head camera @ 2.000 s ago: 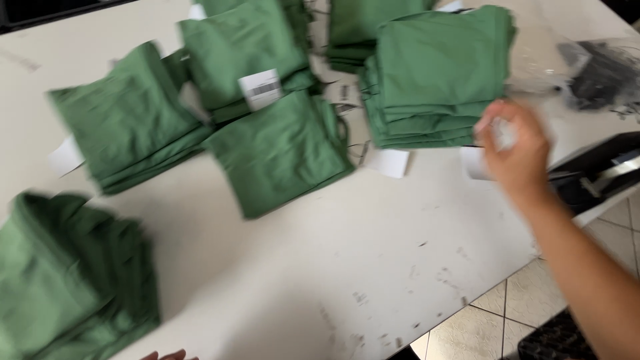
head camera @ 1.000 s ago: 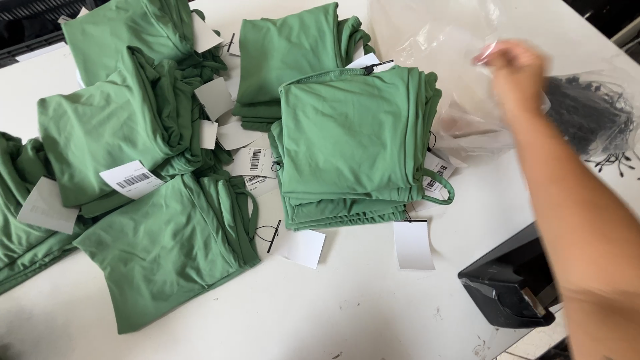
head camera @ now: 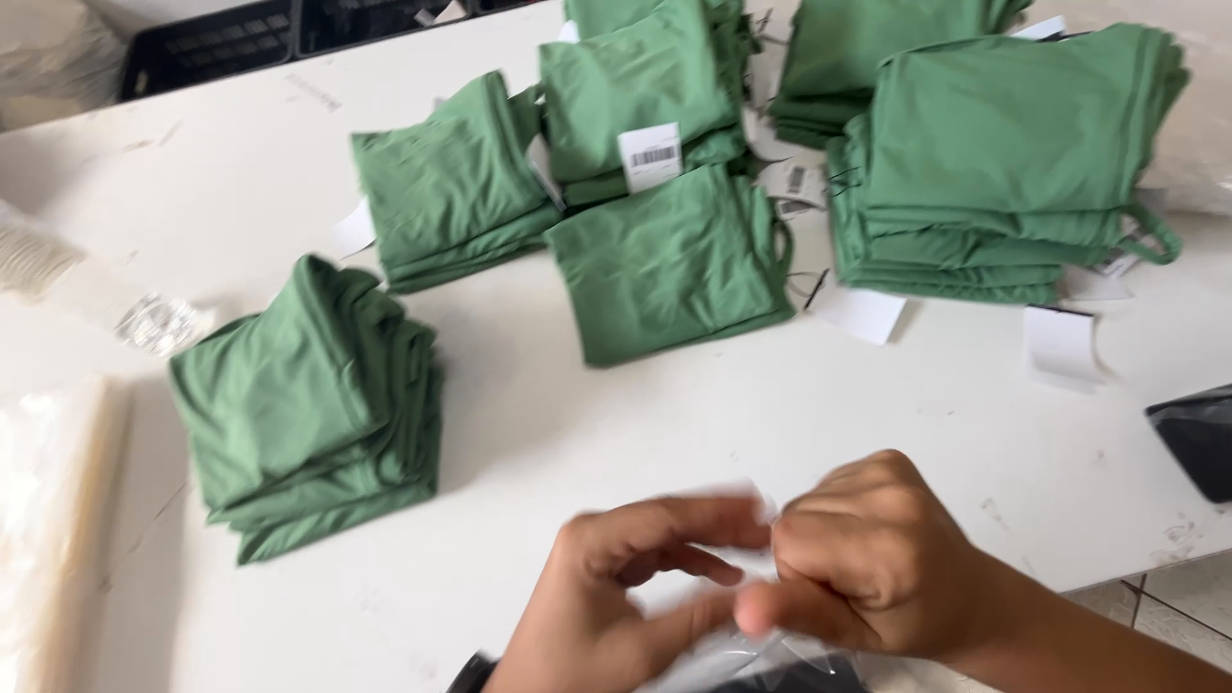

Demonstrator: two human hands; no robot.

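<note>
My left hand (head camera: 654,577) is low in the middle, its fingers curved toward my right hand (head camera: 866,568); both are blurred. The right hand is closed around a bit of clear plastic, mostly hidden by its fingers. Below both hands lies a clear plastic bag (head camera: 784,674) with something black in it. Folded green garments stand in stacks: one at the left (head camera: 279,414), one at the right (head camera: 1011,144), others at the back (head camera: 635,96) and back left (head camera: 462,183). A flat folded one (head camera: 674,269) lies between. White tags (head camera: 651,157) hang from several.
A clear faceted object (head camera: 157,323) sits left of the near stack. Clear plastic film (head camera: 48,520) lies along the left edge. Black crates (head camera: 212,48) stand beyond the table at the back left. A black object (head camera: 1198,443) is at the right edge, above tiled floor (head camera: 1179,602).
My right hand has come from the far right, by the clear bags, to the near middle beside my left hand. The left hand has come into full view. The view has swung left since one second ago.
</note>
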